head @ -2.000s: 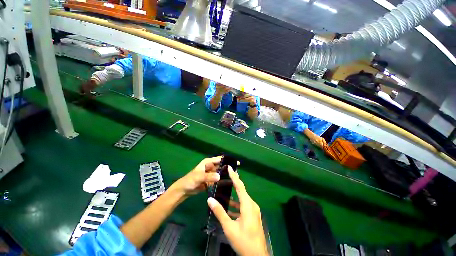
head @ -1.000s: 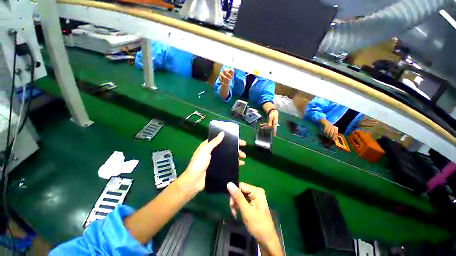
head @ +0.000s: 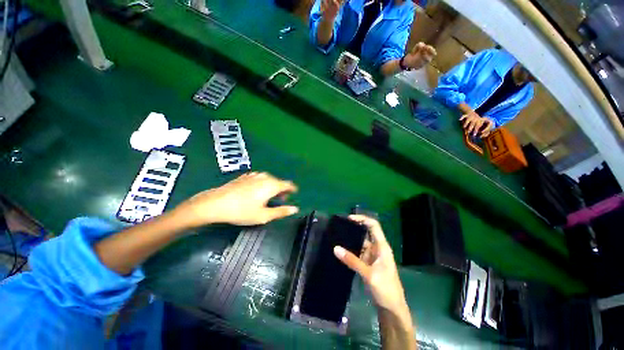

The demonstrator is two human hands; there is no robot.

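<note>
A glossy black phone unit (head: 330,277) lies in a dark phone fixture (head: 299,287) flat on the bench in front of me. My right hand (head: 373,263) is on the unit's upper right side, with the thumb across its face and the fingers at its right edge. My left hand (head: 256,199) is to the upper left of the fixture, above the bench, empty, with thumb and fingers apart. A ribbed dark grey block (head: 236,268) lies left of the fixture.
Slotted plates (head: 230,145) and a white wipe (head: 159,133) lie at left. A black box (head: 431,231) and single-slot plates (head: 473,294) are at right. A metal frame (head: 281,80) is on the belt. Coworkers in blue and an orange fixture (head: 505,149) are opposite.
The black unit has come down from both raised hands into the fixture. My left hand has let go and moved left. The view has tilted downward.
</note>
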